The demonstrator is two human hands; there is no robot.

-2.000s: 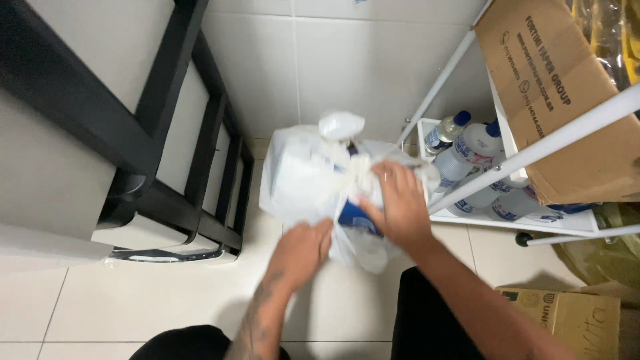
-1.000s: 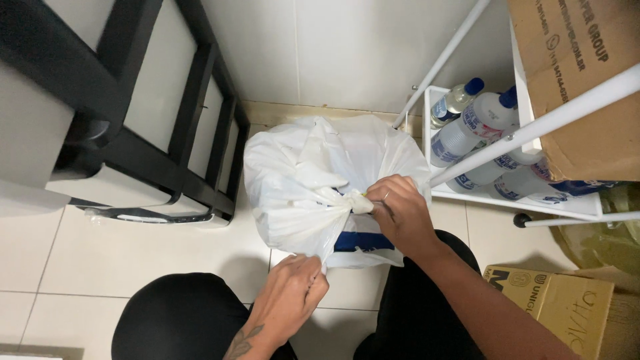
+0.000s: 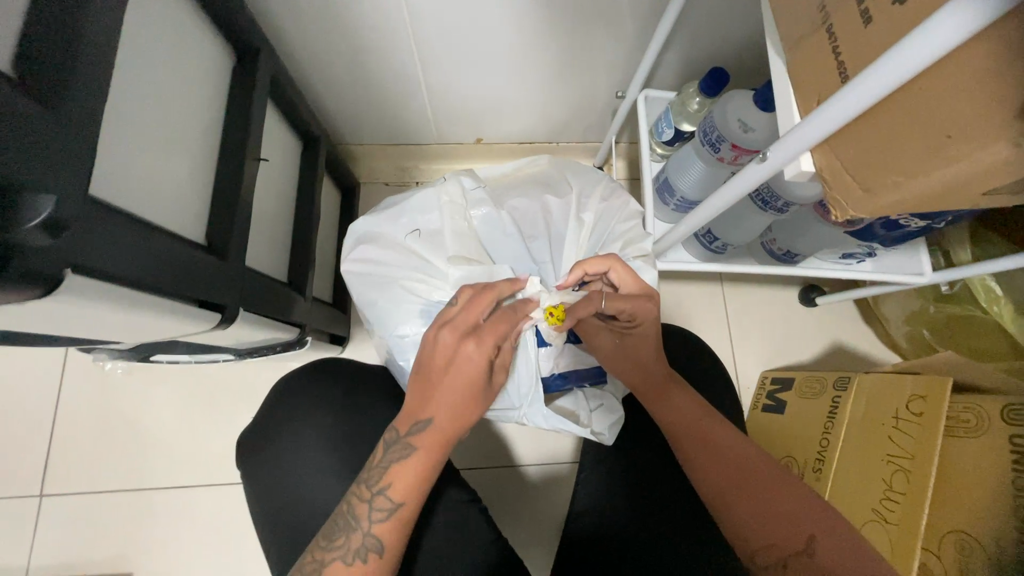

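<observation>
A full white plastic bag (image 3: 480, 216) with blue print sits on the tiled floor between my knees and the wall. At its gathered top, my left hand (image 3: 480, 336) pinches a twisted end of the plastic between thumb and fingers. From the other side, my right hand (image 3: 616, 316), with a ring on one finger, grips the plastic close to the same spot. A small yellow thing with dark marks (image 3: 554, 314) shows between the hands; whether it is part of the right hand's nails or a separate item, I cannot tell. What the bag holds is hidden.
At the left stands a black-framed drawer unit (image 3: 256, 168) with pale drawers. On the right, a white wheeled rack (image 3: 792, 272) holds several clear bottles (image 3: 744, 128) and a cardboard box (image 3: 920, 120). Another cardboard box (image 3: 848, 448) is on the floor at the lower right.
My left hand has moved up from the bag's near side to its gathered top, beside my right hand. The yellow thing now shows between them. The view has come closer to the bag.
</observation>
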